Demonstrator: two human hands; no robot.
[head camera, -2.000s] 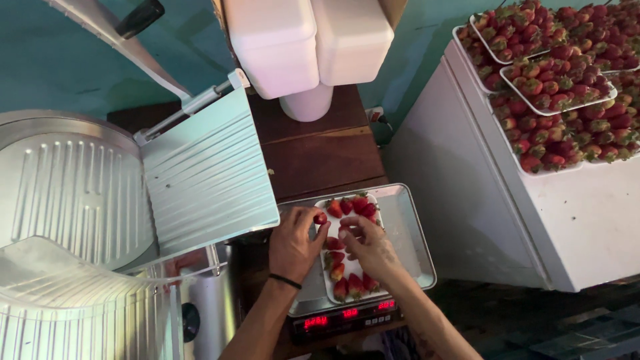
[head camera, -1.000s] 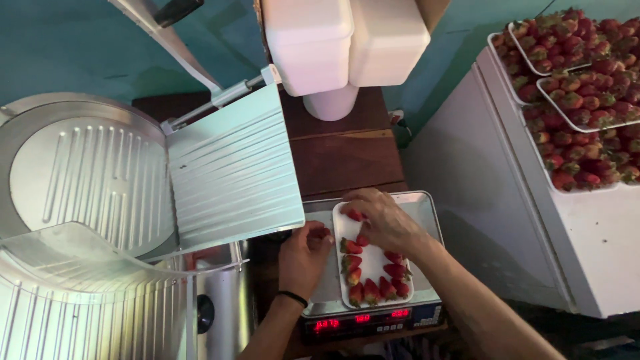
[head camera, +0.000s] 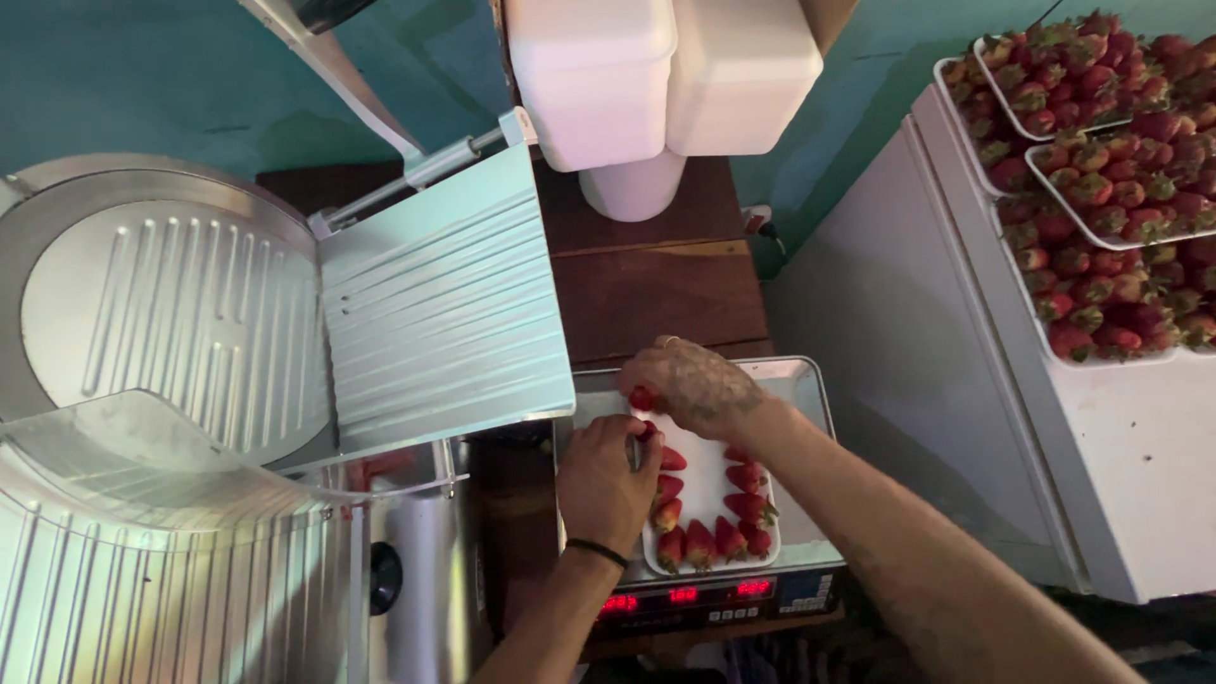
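A white foam tray (head camera: 703, 480) lies on the metal pan of a digital scale (head camera: 803, 380), with strawberries (head camera: 700, 543) lined along its sides and near edge and a bare middle. At the tray's left side, my left hand (head camera: 608, 475) pinches a strawberry (head camera: 647, 430) between thumb and fingertips. My right hand (head camera: 689, 385) reaches over the tray's far end, its fingers bent down around a strawberry (head camera: 643, 397) at the far left corner; the far right part of the tray is hidden beneath it. Red digits glow on the scale's front.
A metal slicer with a ribbed plate (head camera: 446, 313) stands close on the left. Stacked white foam trays (head camera: 594, 81) rise behind the scale on a wooden table (head camera: 655, 294). At right, a white cabinet-like appliance (head camera: 1121, 456) carries trays heaped with strawberries (head camera: 1092, 180).
My left hand has come from beside the tray to its left edge. My right hand has shifted to the far left corner. Two seconds ago, strawberries lay along the tray's far edge.
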